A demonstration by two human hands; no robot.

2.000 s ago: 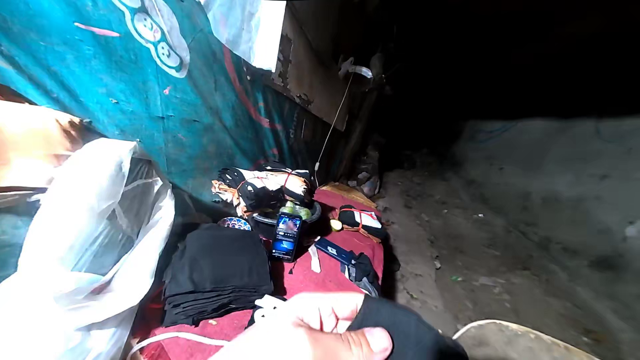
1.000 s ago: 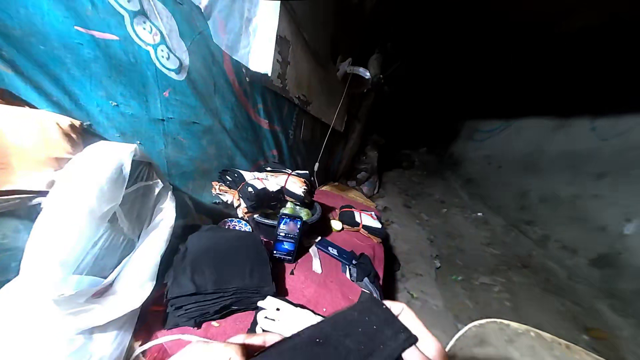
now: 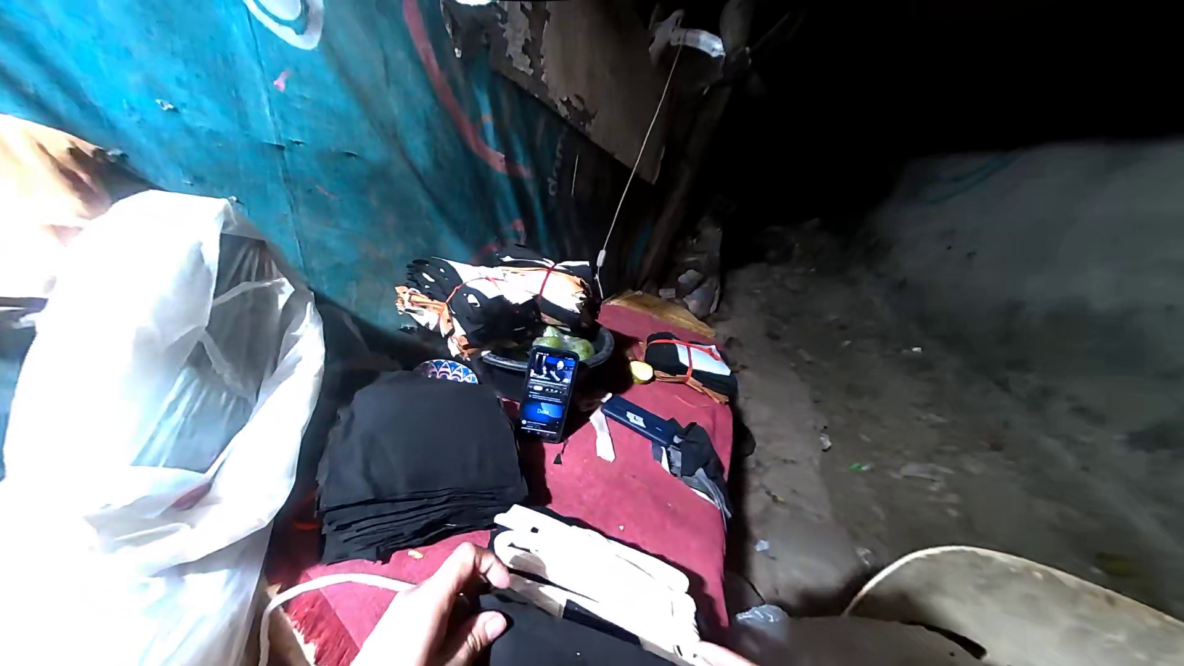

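My left hand point(image 3: 444, 606), at the bottom centre, pinches the edge of a black cloth piece point(image 3: 564, 638) between thumb and fingers. Only a small part of my right hand point(image 3: 720, 655) shows at the bottom edge, by the right end of the white bundle; its grip is hidden. Just beyond my left hand lies the bundle of folded white strips point(image 3: 597, 569). A thick stack of black cloth pieces point(image 3: 421, 453) sits behind and left of it on the red cloth point(image 3: 629, 490). A lit smartphone point(image 3: 549, 393) leans upright against a dark bowl point(image 3: 601, 351).
Tied fabric bundles point(image 3: 499, 291) lie behind the bowl; another tied bundle point(image 3: 689, 361) is at right. A dark blue box point(image 3: 638, 418) rests near cloth scraps point(image 3: 694, 462). A white plastic bag point(image 3: 157, 416) stands left, beside a blue tarpaulin point(image 3: 370, 139). A white cord point(image 3: 324, 583) curves near my left hand.
One second ago the black cloth stretched between both hands; now it is lower in view and the white bundle is more exposed. My right hand has moved down, mostly out of view.
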